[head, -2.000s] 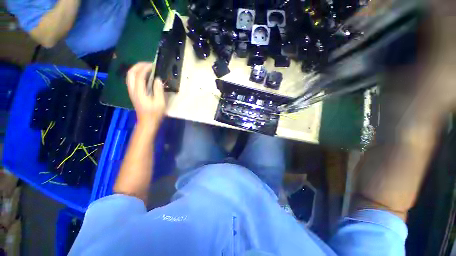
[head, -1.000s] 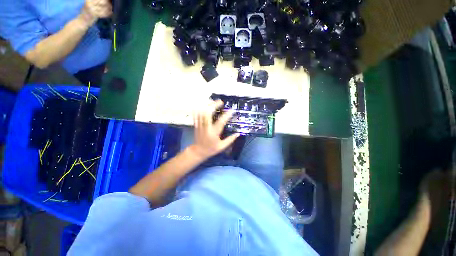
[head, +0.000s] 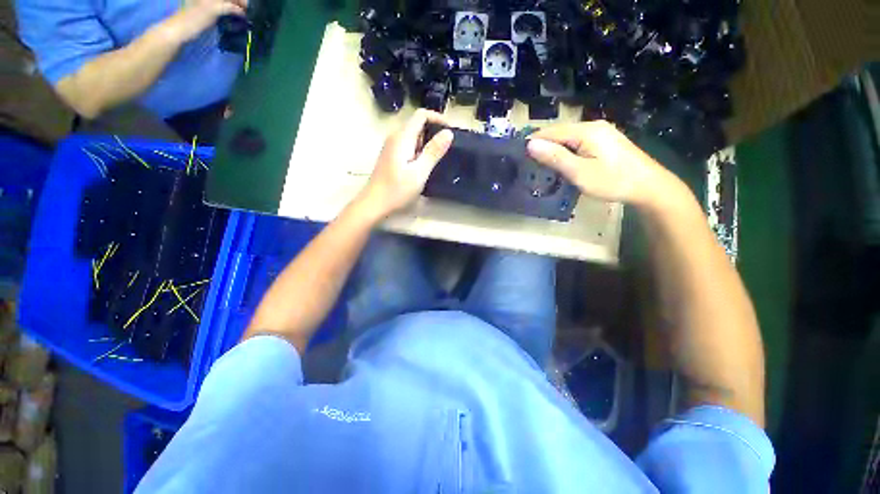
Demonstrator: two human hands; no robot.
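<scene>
A black rectangular socket housing point(head: 497, 174) is over the cream board point(head: 333, 159), its outer face up, with a round socket well showing near its right end. My left hand point(head: 396, 169) holds its left end, thumb on the top edge. My right hand point(head: 598, 164) holds its upper right side with thumb and fingers. Both hands are bare. The fingers under or behind the housing are hidden. Just behind it lies a small socket insert point(head: 499, 125), partly covered.
Black parts point(head: 637, 87) are heaped at the board's back, with grey-faced inserts point(head: 499, 60) at the front. A blue crate point(head: 48, 241) of wired housings stands at left. A coworker's arm point(head: 135, 72) is upper left. A brown cardboard sheet point(head: 801, 58) stands upper right.
The housing showed its open metal-filled side before; now its outer face is up. My right hand has come in from the far right and holds it. My left hand has moved up with it.
</scene>
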